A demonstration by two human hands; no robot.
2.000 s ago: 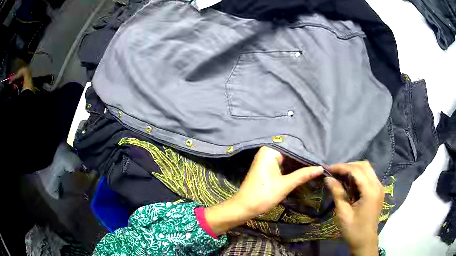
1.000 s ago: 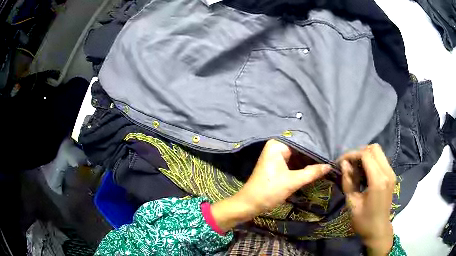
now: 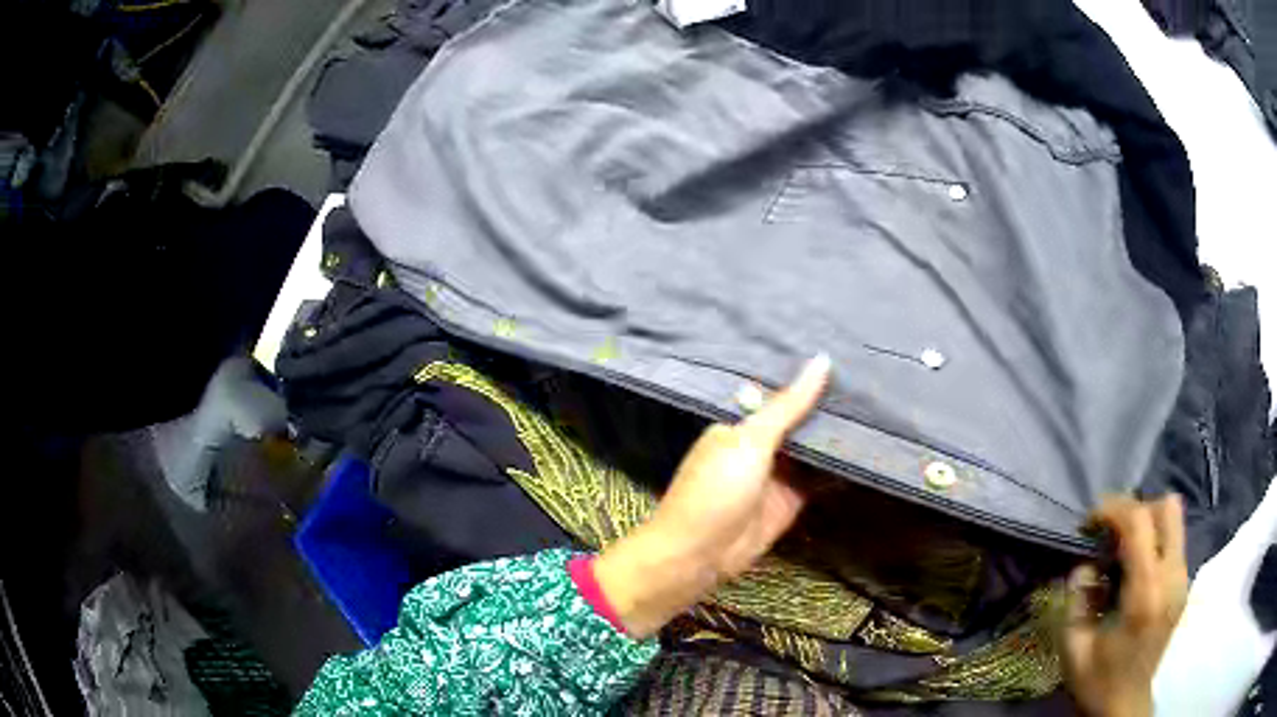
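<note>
A grey-black denim jacket [image 3: 672,252] lies spread with its paler grey inside up. Its front placket [image 3: 868,451] has a row of metal buttons and runs towards the lower right. My left hand [image 3: 721,504] grips the placket near its middle, thumb on top and fingers underneath. My right hand [image 3: 1132,602] pinches the placket's right end; it is slightly blurred, and whether it holds a tool cannot be told. Yellow embroidery [image 3: 574,483] on dark cloth shows below the placket.
More dark garments [image 3: 357,371] lie under and left of the jacket. The white table [image 3: 1232,238] shows at the right. A blue bin [image 3: 350,546] is at lower left. A black cloth area [image 3: 966,49] lies at the top, with a white label [image 3: 705,11] beside it.
The jacket has shifted right in view. My right hand has moved right and down with the placket's end, and the placket is straighter. My left thumb now lies on top of the placket.
</note>
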